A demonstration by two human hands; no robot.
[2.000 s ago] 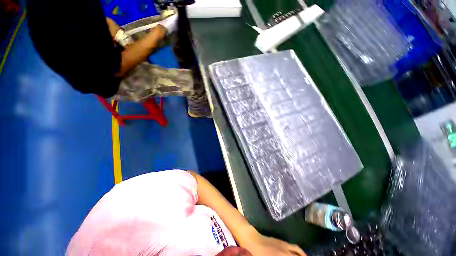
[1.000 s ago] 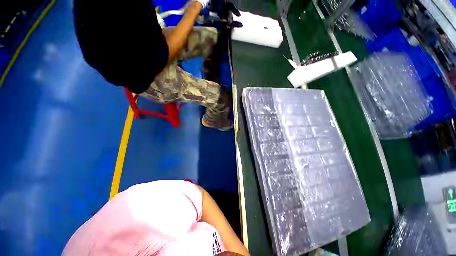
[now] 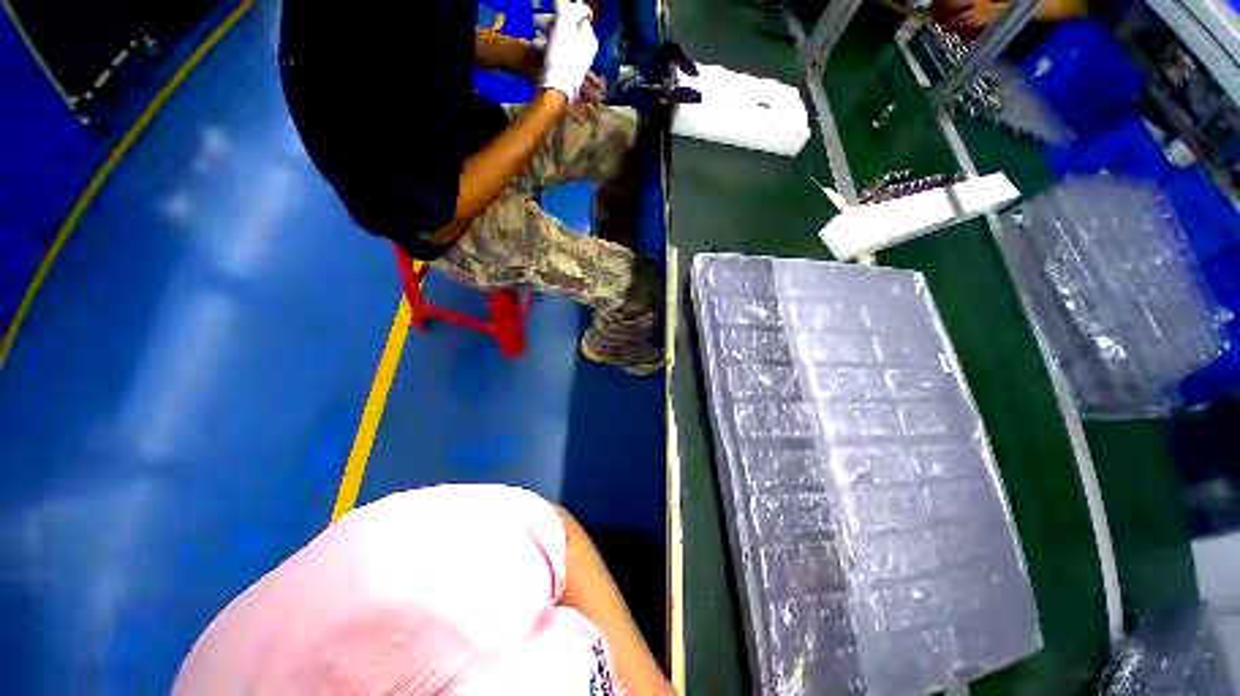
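Note:
No hand of mine shows; a pink-shirted shoulder (image 3: pixel 394 585) and a bare arm run out of the bottom edge, with the hand cut off. Nearest on the bench lies the wrapped tray stack (image 3: pixel 870 462), a large flat silver-grey rectangle under shiny clear film. Pocket outlines show through the film. Its lower end reaches the bottom edge of the picture.
A person in a dark top (image 3: pixel 388 123), with a white glove, sits on a red stool (image 3: pixel 510 324) beside the green bench (image 3: pixel 748 204). White foam blocks (image 3: pixel 741 112) and a clear tray stack (image 3: pixel 1122 292) stand farther back. Blue crates are at the right.
The view has swung, so the bench and tray stack sit farther right and lower. The hand and the bottle seen at the bottom earlier are out of the picture.

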